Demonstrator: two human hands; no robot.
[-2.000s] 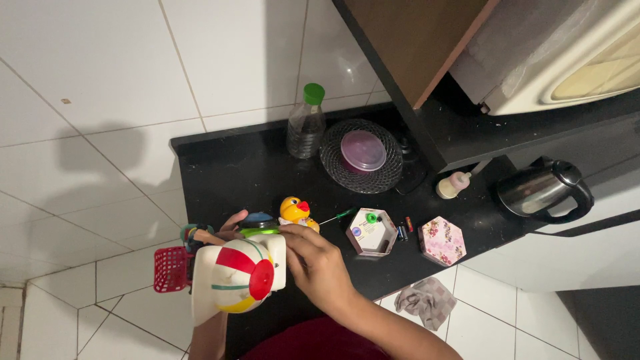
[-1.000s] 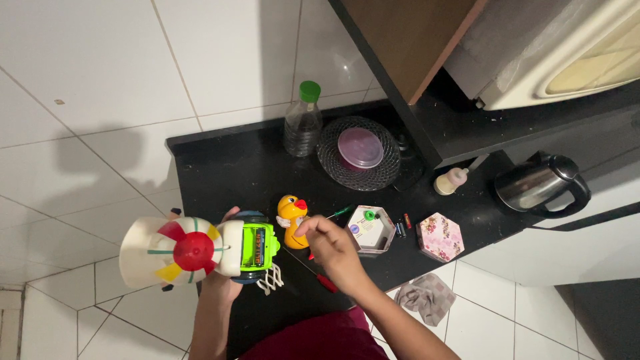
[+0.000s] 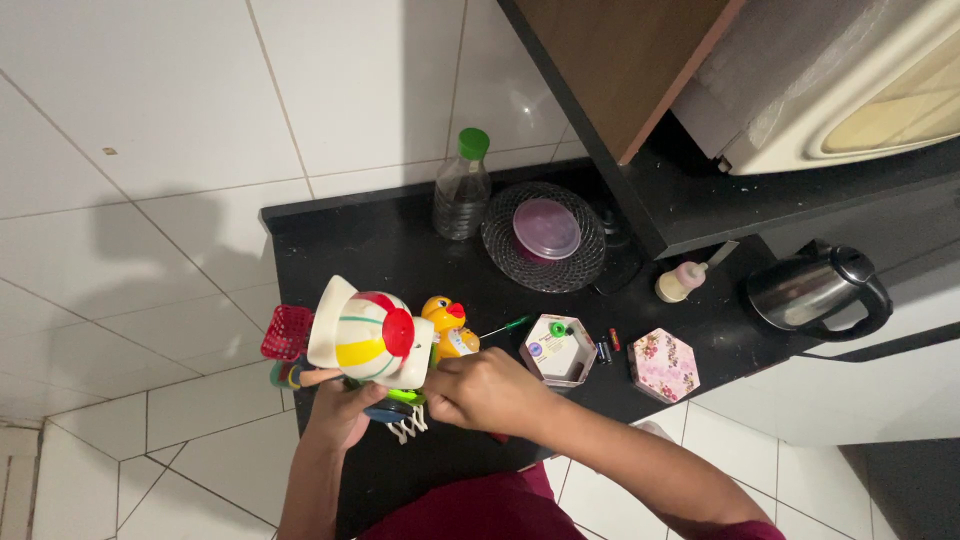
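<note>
My left hand [image 3: 341,412] grips a toy vehicle [image 3: 371,334] from below; it has a striped red, yellow and white dome, a green part and a red basket. Against the toy's green end rests my right hand [image 3: 476,394], its fingers bent; whether they hold anything is hidden. Just behind that hand stands a yellow toy duck [image 3: 448,319]. A screwdriver with a green handle [image 3: 517,322] lies beside the duck. To the right is an open hexagonal box [image 3: 556,371] with a small green piece in it, then batteries [image 3: 604,352] and a floral hexagonal lid [image 3: 664,365].
At the back of the black counter [image 3: 352,232] are a green-capped bottle [image 3: 461,187] and a glass plate [image 3: 499,255] bearing a lidded purple bowl [image 3: 547,229]. A small pump bottle [image 3: 680,282] and an electric kettle [image 3: 814,289] stand to the right, below a black shelf [image 3: 712,206].
My right hand has moved left from beside the duck to the toy's green end. The toy has been turned, and its green compartment with batteries, visible a second ago, is now largely covered.
</note>
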